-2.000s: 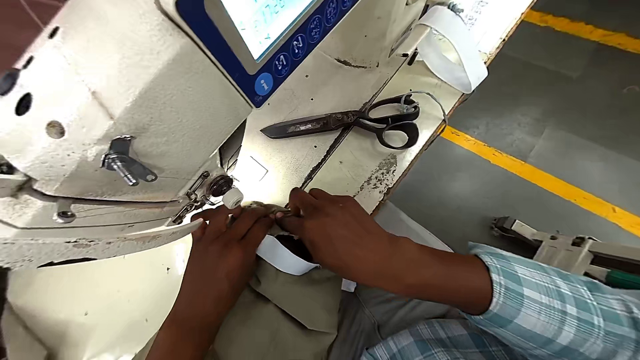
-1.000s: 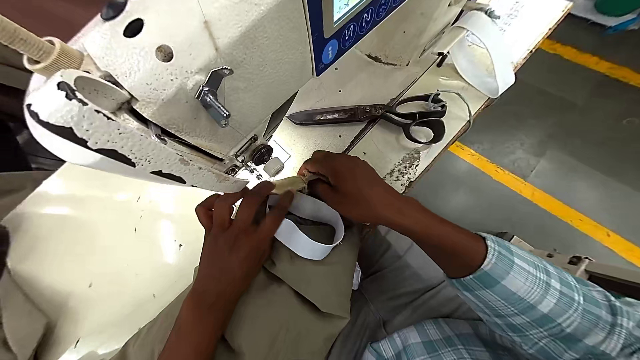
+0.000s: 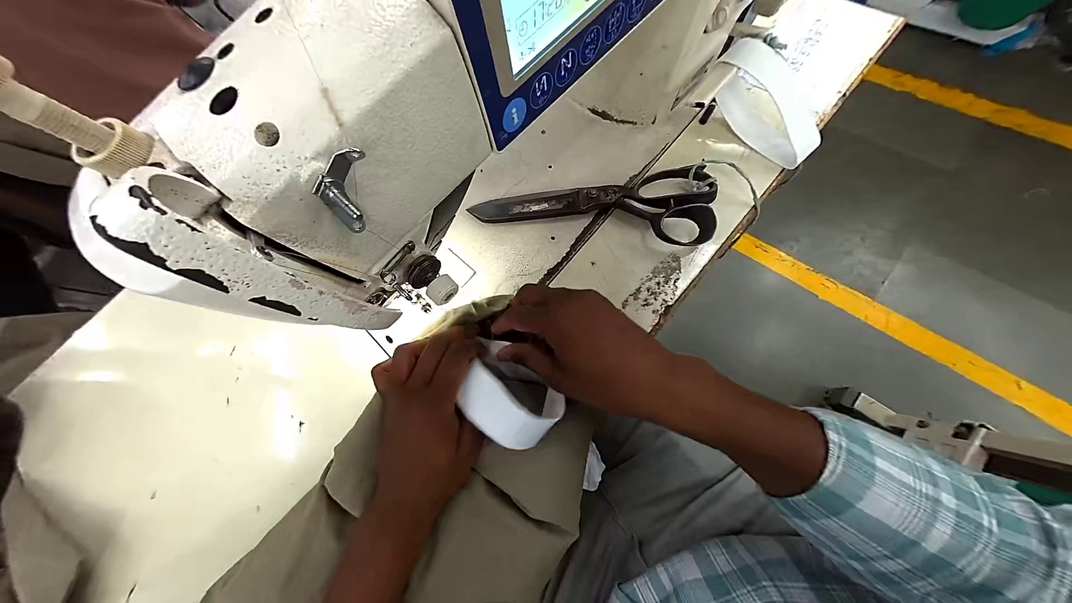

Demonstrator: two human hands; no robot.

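Both hands grip the upper edge of an olive-khaki garment [image 3: 502, 519] close in front of the needle area of a white industrial sewing machine [image 3: 335, 151]. My left hand [image 3: 431, 410] has its fingers curled over the cloth edge. My right hand [image 3: 578, 343] pinches the same edge a little farther right, its fingertips partly hidden. Between the hands a loop of white elastic band [image 3: 511, 414] hangs over the garment. The presser foot [image 3: 414, 297] stands just beyond the cloth; whether it touches the cloth cannot be told.
Black-handled tailor's shears [image 3: 586, 201] lie on the table [image 3: 167, 419] behind my right hand, a cord tied to their handle. A white band loop [image 3: 775, 109] sits at the table's right edge. A lit control panel [image 3: 544, 50] is on the machine. Other cloth [image 3: 42, 528] lies at left.
The white band loop between the hands shows much more now than two seconds ago, when the hands lay closer over it. The view has shifted.
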